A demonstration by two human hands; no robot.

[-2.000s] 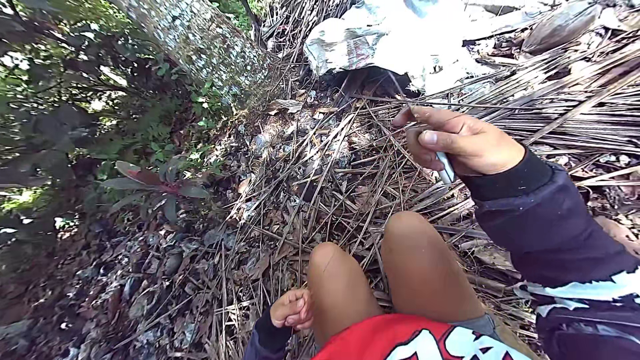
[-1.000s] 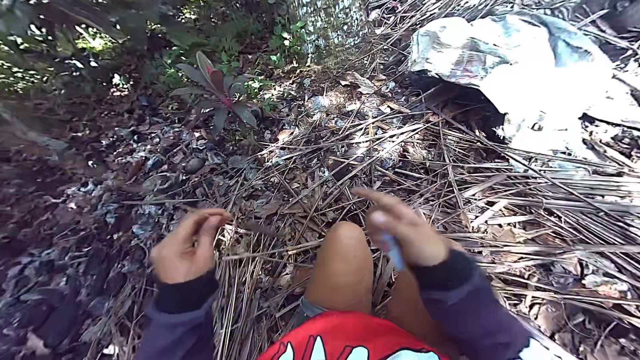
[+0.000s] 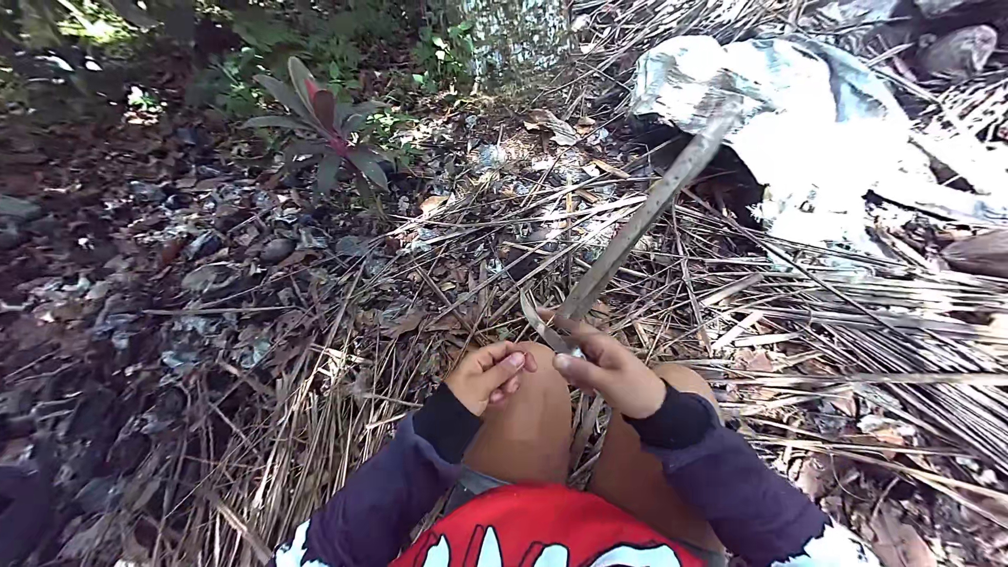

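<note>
My right hand [image 3: 606, 362] grips a small knife with a curved blade [image 3: 543, 323], its blade pointing up and left. A long, flat, greyish strip [image 3: 646, 220], perhaps a palm frond stalk, rises from beside the fingers of that hand toward the upper right. Whether the hand also grips this strip, I cannot tell. Just left of the knife, my left hand [image 3: 490, 376] is above my knee with its fingers curled in and the thumb against them. Anything thin between those fingers is too small to make out.
Dry palm leaf ribs [image 3: 827, 315] cover the ground to the right. A whitish plastic sheet or sack [image 3: 819, 126] lies at the upper right. A red-centred leafy plant [image 3: 335, 130] grows at the upper left, near a tree trunk [image 3: 516, 35]. Dead leaves litter the left side.
My two hands, apart a second ago, have come close together above my knees. The long strip now shows by my right hand. The curved blade is now plain to see.
</note>
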